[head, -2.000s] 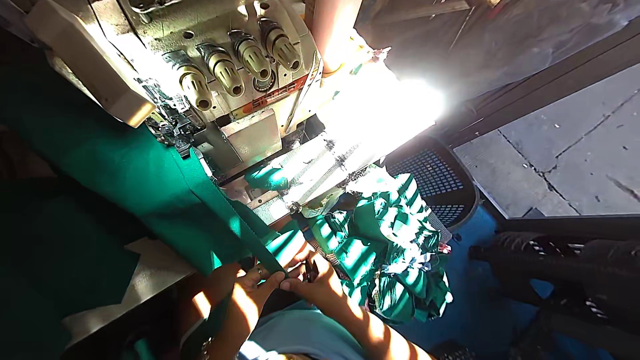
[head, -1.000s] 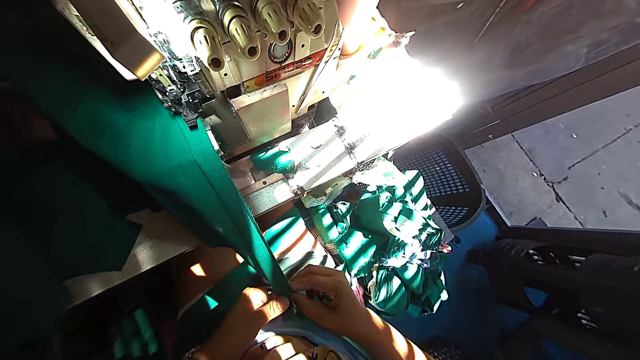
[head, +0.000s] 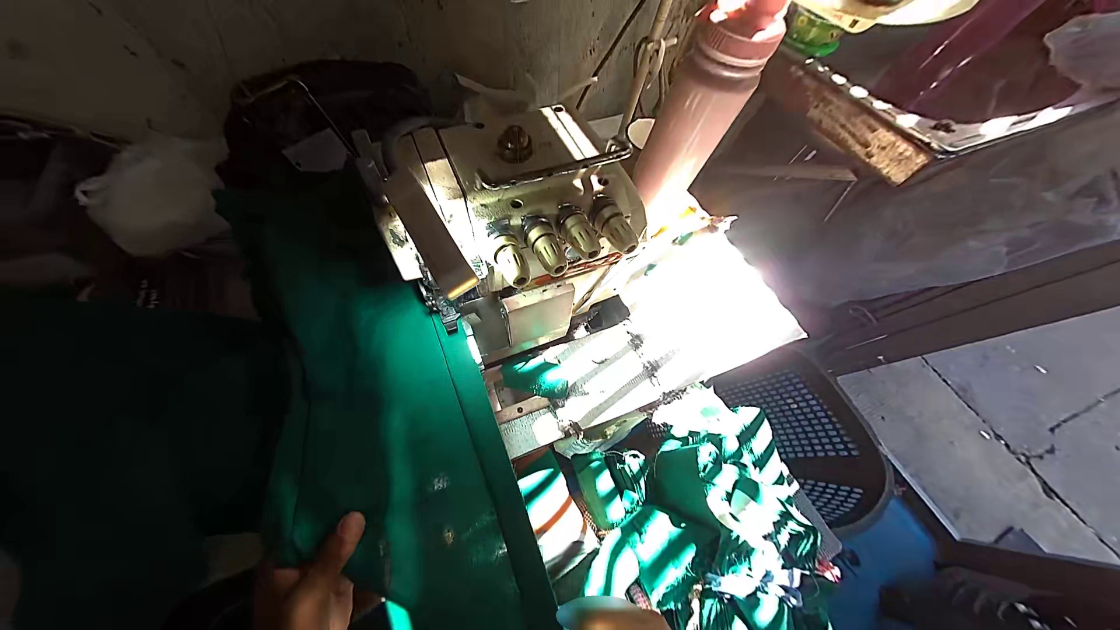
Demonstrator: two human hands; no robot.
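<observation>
Green fabric [head: 420, 437] lies under the presser foot area of an overlock sewing machine [head: 534, 192] and runs down toward me, a seam line along its right side. My left hand [head: 315, 577] grips the lower left edge of this fabric, thumb on top. At the bottom edge of the view only a small, blurred part of my right hand [head: 612, 617] shows, close to the fabric's right edge; its fingers cannot be made out. Four tension knobs [head: 564, 241] stand in a row on the machine's front.
Green fabric scraps [head: 700, 516] fill a dark plastic basket [head: 862, 490] right of the fabric. A pinkish bottle [head: 700, 114] stands behind the machine. More dark green cloth [head: 131, 420] lies at left, with a white plastic bag [head: 157, 197] beyond it.
My hands were close together at the fabric's narrow end; now they are apart, the left one farther left on the fabric. The fabric lies spread wider. The view has shifted to show more behind the machine.
</observation>
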